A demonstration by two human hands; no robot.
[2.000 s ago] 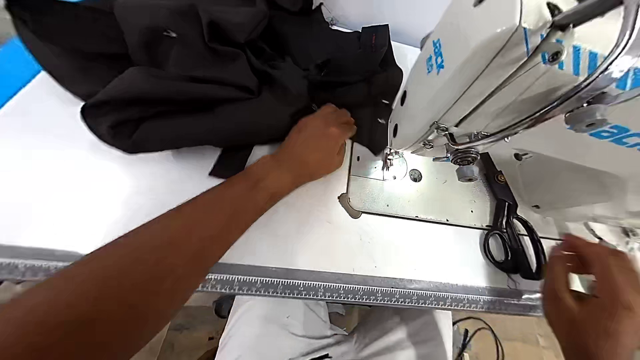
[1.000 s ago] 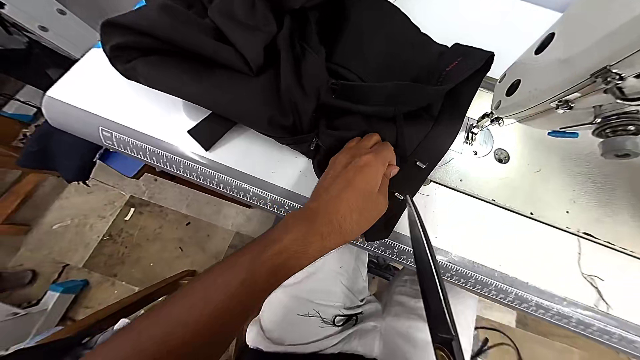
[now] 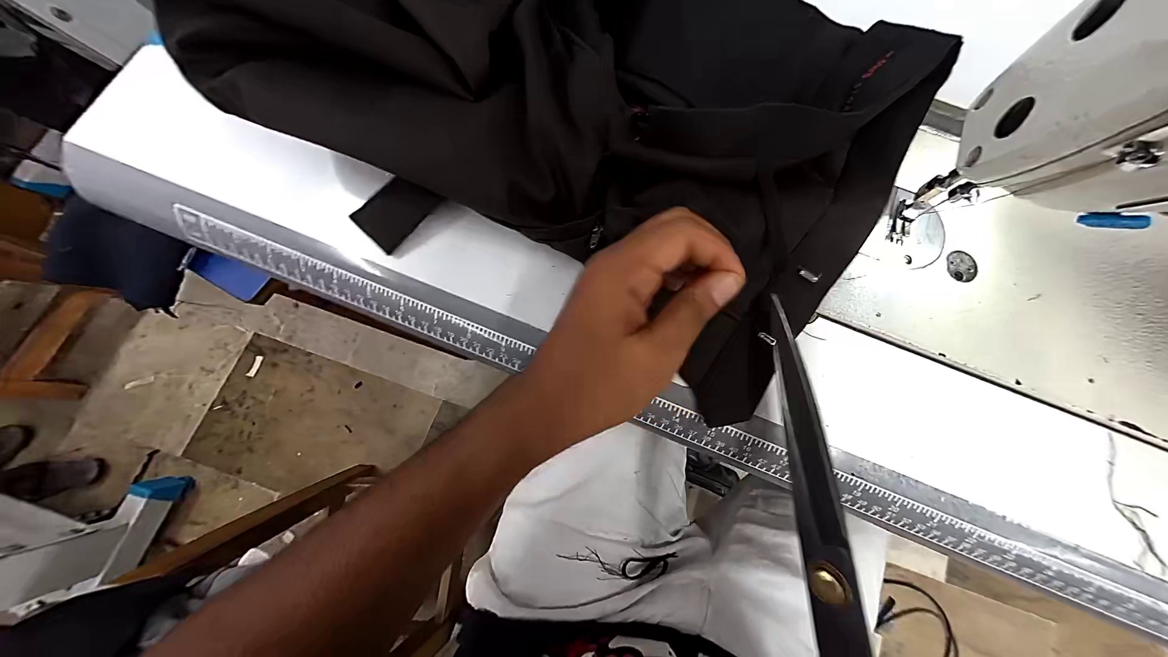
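Black trousers [image 3: 511,100] lie bunched on the white sewing table, their waistband with metal hooks reaching past the front edge. My left hand [image 3: 648,319] is over the waistband, thumb and forefinger tips together; whether a thread or a bit of cloth is between them cannot be told. Black fabric shears [image 3: 821,511] come up from the bottom edge, blades closed, tip beside the lower metal hook [image 3: 767,338]. My right hand is out of the frame, below the shears' pivot.
At the right stands the sewing machine head [image 3: 1068,119], its presser foot [image 3: 903,214] close to the waistband. A measuring tape [image 3: 438,319] runs along the table's front edge. Loose threads [image 3: 1127,502] lie at the right. A person's foot [image 3: 55,474] shows on the floor at far left.
The shears, lying on the machine bed two seconds ago, are now up beside the waistband. The trousers' waistband has come toward the front edge. My left hand has lifted its fingers from the cloth.
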